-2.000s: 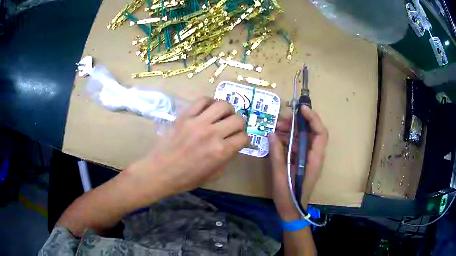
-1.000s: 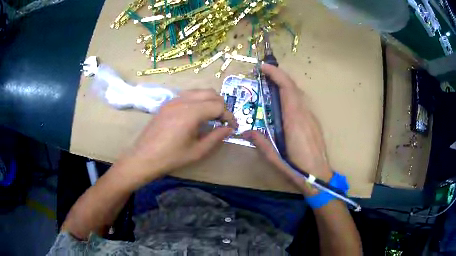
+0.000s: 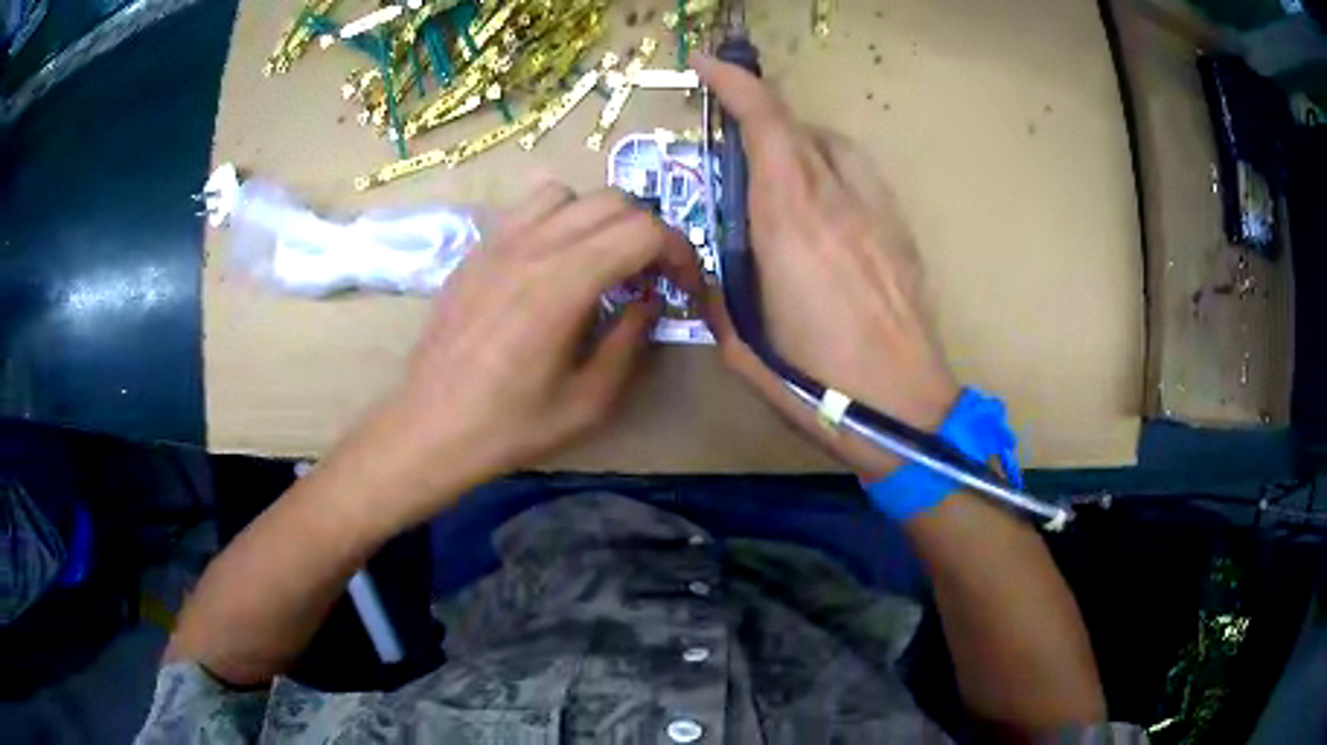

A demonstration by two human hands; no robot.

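The white socket housing (image 3: 635, 163) lies open on the cardboard, with thin wires and parts inside. Its right side and middle are mostly hidden by my hands. My left hand (image 3: 531, 313) is at the housing's lower left, fingers bent over it; whether it grips a part is hidden. My right hand (image 3: 837, 277) holds the black soldering iron (image 3: 734, 189) upright along the housing's right side, tip pointing away from me. My right fingertips reach to the housing's lower part. A blue band (image 3: 946, 459) is on my right wrist.
Gold contact strips (image 3: 480, 95) with green wires are piled at the top left of the cardboard sheet (image 3: 1004, 262). The bagged white cord (image 3: 357, 251) lies left of the housing, its plug (image 3: 220, 195) at the far end. A brown tray (image 3: 1186, 277) with a black block (image 3: 1240, 160) is at the right.
The right hand with the iron has moved left, from beside the housing to over its right side. The left hand stays at the housing's lower left. The whole view has shifted, the bench sitting higher.
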